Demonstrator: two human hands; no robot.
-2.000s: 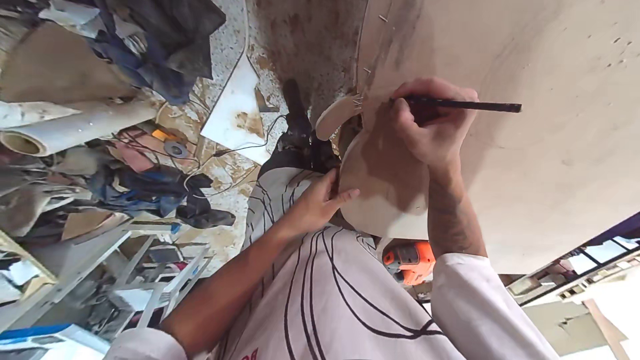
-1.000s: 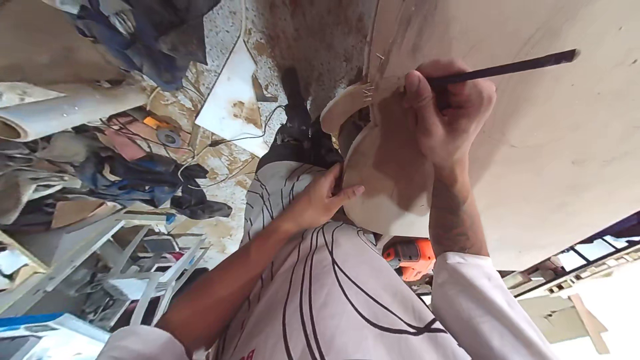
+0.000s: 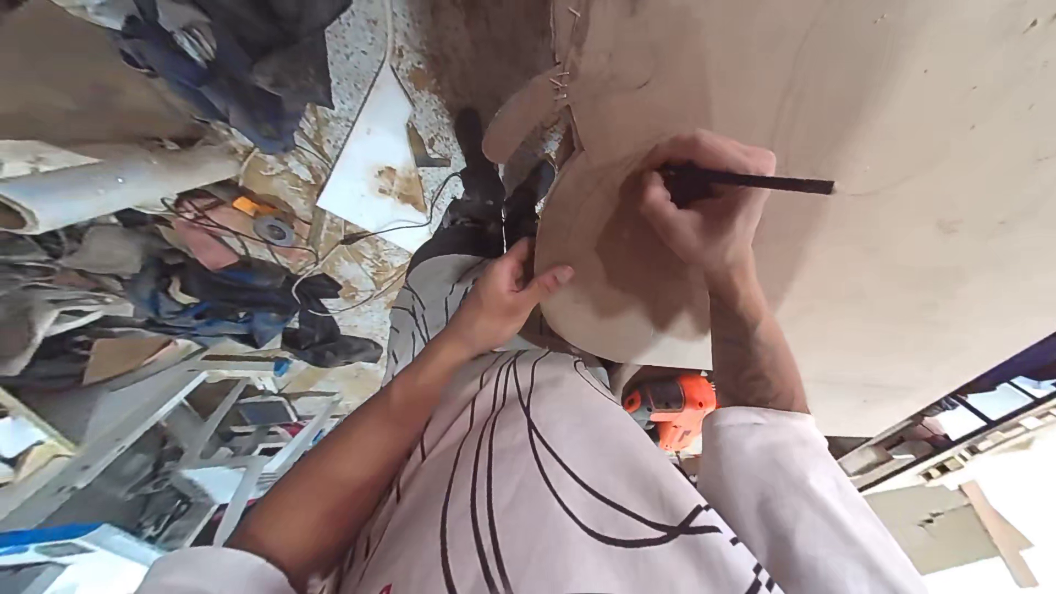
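Note:
My right hand point(image 3: 714, 198) grips a dark flat pencil-like marking tool point(image 3: 792, 183) over a large pale wooden sheet point(image 3: 924, 247). Its tip is hidden by my fingers. A curved, rounded panel point(image 3: 594, 289) lies at the sheet's near left part, under the shadow of my right hand. My left hand point(image 3: 503, 297) holds the rounded edge of this panel, thumb on top and fingers out of sight beneath. Nails or staples point(image 3: 561, 82) stick out along the upper left edge, beside a small curved piece point(image 3: 520, 120).
An orange power tool point(image 3: 675, 404) is just below the panel, near my body. Cloth scraps point(image 3: 223, 297), a roll of sheet material point(image 3: 124, 177), a white offcut point(image 3: 371, 165), a tape roll point(image 3: 274, 231) and cables cover the floor at left. A metal frame point(image 3: 190, 421) stands lower left.
My right hand has shifted over the sheet with the dark tool, whose visible end pointed further up and right one second ago. My left hand has stayed at the panel's rounded edge.

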